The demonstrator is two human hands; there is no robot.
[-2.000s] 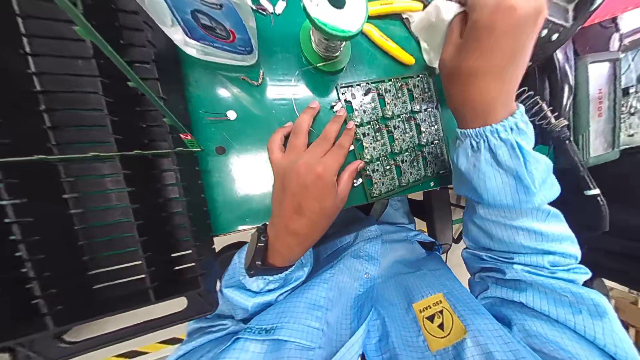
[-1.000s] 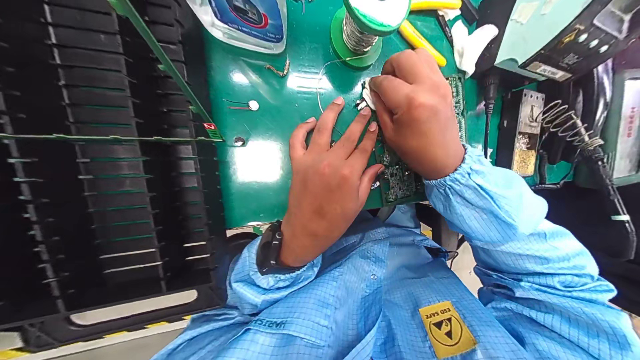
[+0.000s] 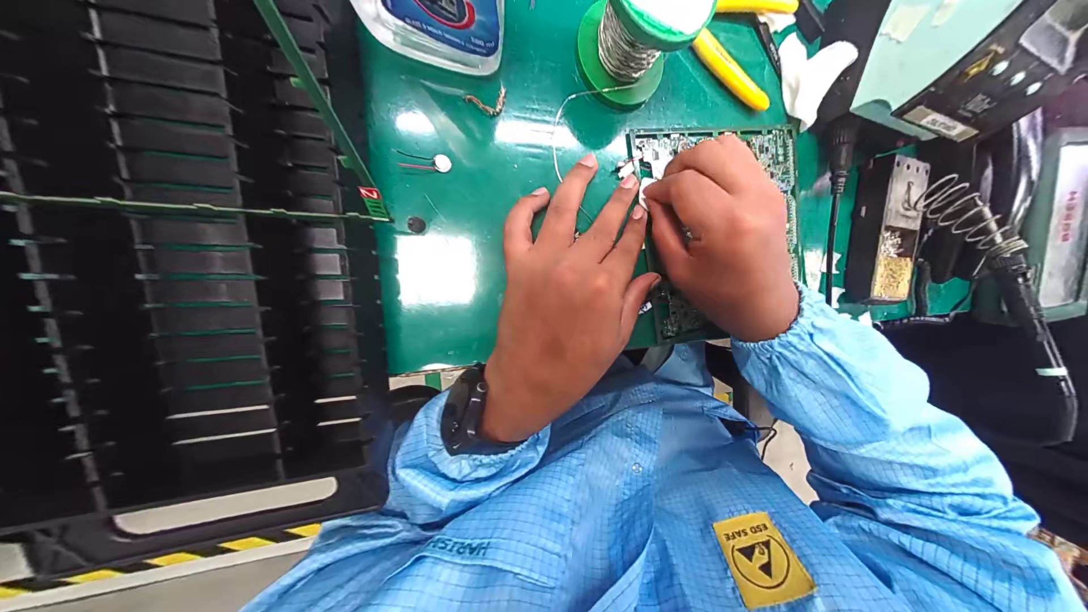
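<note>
A panel of printed circuit boards (image 3: 778,153) lies on the green work mat, largely covered by my right hand (image 3: 722,229). That hand's fingertips pinch a small white wipe (image 3: 646,192) at the panel's left edge. My left hand (image 3: 569,293) lies palm down with fingers spread, its fingertips beside the same edge and close to the wipe; it grips nothing. Small white connectors (image 3: 627,167) stick out at the panel's edge, just above the left fingertips. A spool of solder wire (image 3: 629,47) stands behind the hands, with a loose strand curving down toward the left hand.
Yellow-handled pliers (image 3: 731,72) and a crumpled white wipe (image 3: 812,76) lie behind the panel. At right are a soldering iron holder (image 3: 973,212) and a tip-cleaner tray (image 3: 894,229). A leaded disc component (image 3: 441,163) and a plastic container (image 3: 446,30) lie left; a black board rack (image 3: 187,255) stands farther left.
My right hand has come down from the wipe behind the panel to the panel's left edge, near my left fingertips. The left hand has stayed beside that edge. The view has shifted somewhat.
</note>
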